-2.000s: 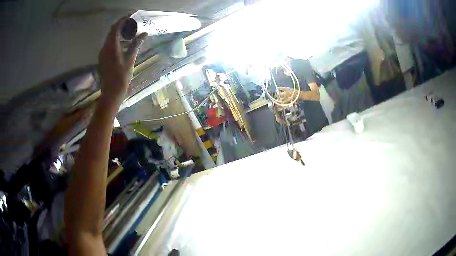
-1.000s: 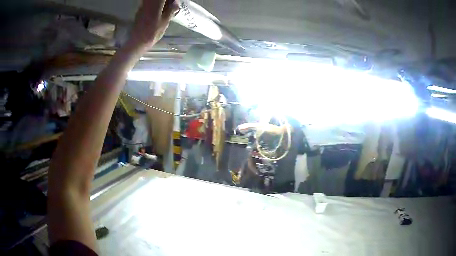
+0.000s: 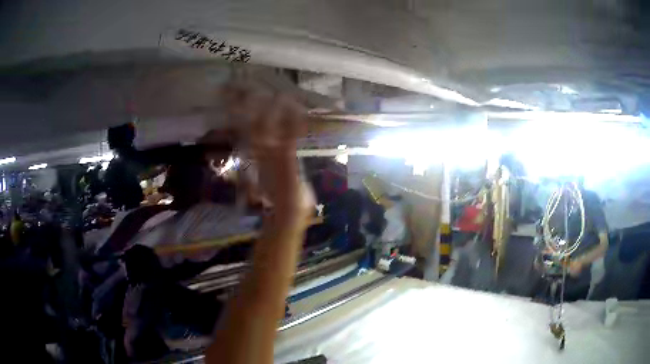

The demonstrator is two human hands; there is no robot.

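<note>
A long white paper roll with dark handwritten characters (image 3: 214, 47) lies overhead at the upper left, running toward the upper right. My left hand (image 3: 267, 117) is raised just below it, strongly blurred. Its fingers look loosely spread, and no object shows in it. A small gap seems to separate the hand from the roll. My left forearm rises from the bottom edge. My right hand is not in view.
A white-covered cutting table (image 3: 456, 327) fills the lower right. A person (image 3: 588, 242) stands behind it, near a hanging coiled cable (image 3: 563, 220). Long rolls or bars (image 3: 335, 284) lie left of the table. A bright lamp (image 3: 570, 146) hangs at right. Dark clutter fills the left.
The view has swung left. My left hand held the written roll before; now it shows below the roll and appears to have let go. The roll lies along the overhead surface.
</note>
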